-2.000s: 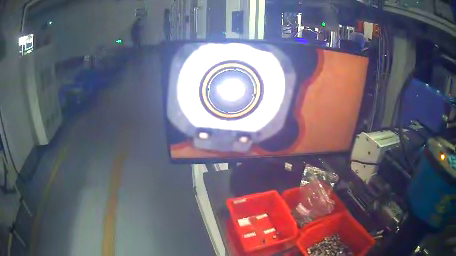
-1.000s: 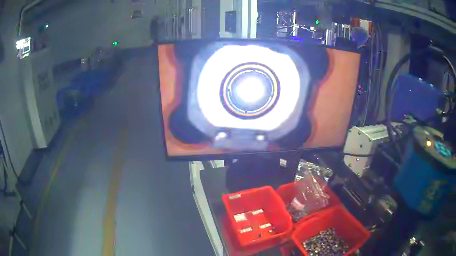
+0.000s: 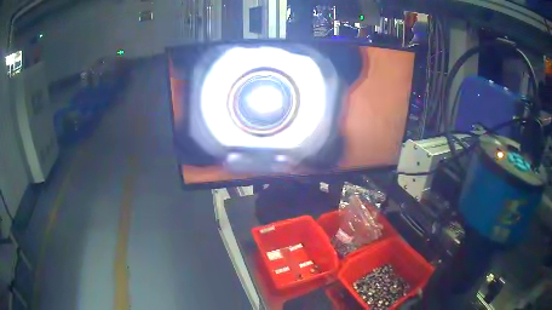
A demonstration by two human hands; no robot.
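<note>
The monitor (image 3: 375, 115) stands upright in front of me and shows a bright white ring with darker inner circles on an orange-brown background. Two small spots show below the ring, and its picture looks blurred. The blue video microscope (image 3: 501, 197), with a lit top display, is at the right. Its lower part is dark and hard to make out. Neither my left hand nor my right hand can be made out in the picture. The part under the microscope is not visible.
A red bin with white labels (image 3: 295, 251), a red bin of small metal pieces (image 3: 381, 286) and a rear red bin holding a clear plastic bag (image 3: 358, 223) sit below the monitor. A white machine unit (image 3: 427, 158) is behind the microscope. A yellow-lined aisle (image 3: 124, 242) runs at left.
The view has shifted, so monitor, bins and microscope sit further left. On the monitor, the ring moved right across the screen, then back left, and is now blurrier.
</note>
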